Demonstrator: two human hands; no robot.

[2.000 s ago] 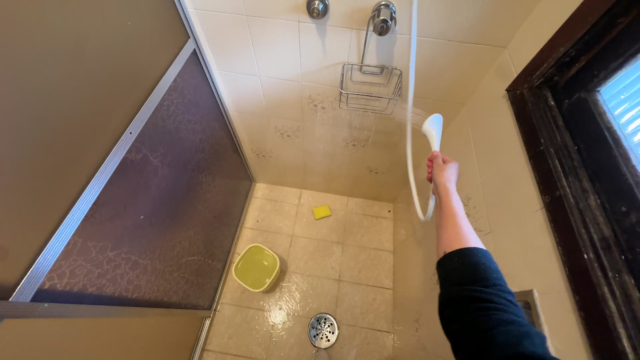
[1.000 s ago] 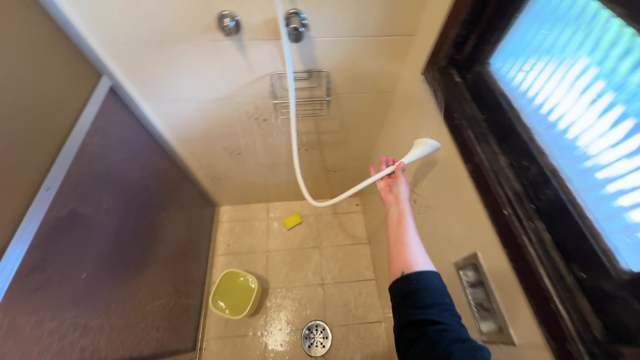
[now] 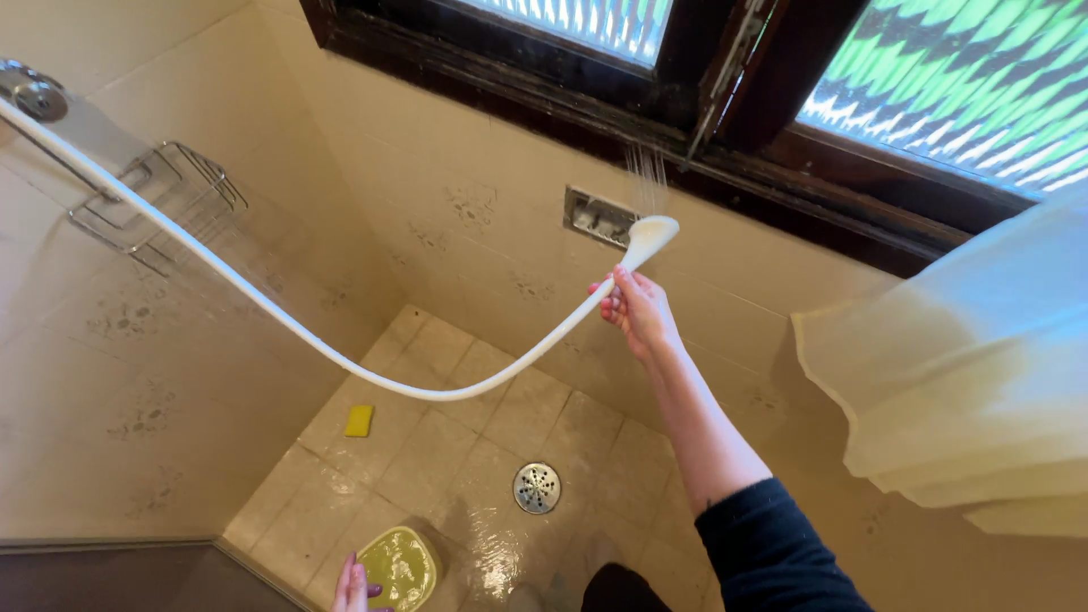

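Note:
My right hand (image 3: pixel 637 308) is closed around the neck of a white handheld shower head (image 3: pixel 651 237), where its white hose (image 3: pixel 442 394) joins. Thin jets of water rise from the head toward the dark window sill, beside a metal recessed soap dish (image 3: pixel 597 216) in the tiled wall. At the bottom edge my left hand (image 3: pixel 355 585) shows only in part, its fingers apart, holding nothing visible. It overlaps a yellow-green plastic basin (image 3: pixel 399 571) on the wet floor. A yellow sponge (image 3: pixel 359 421) lies on the floor tiles near the left wall.
A round metal drain (image 3: pixel 536 488) is set in the wet tiled floor. A wire rack (image 3: pixel 161 206) hangs on the left wall below a chrome tap (image 3: pixel 38 95). A dark window frame (image 3: pixel 527 98) runs above, and a pale curtain (image 3: pixel 952 374) hangs at right. A foot shows at the bottom.
The view has swung right toward the window. My right hand has moved the shower head from near the corner to beside the soap dish. My left hand has come into view at the bottom.

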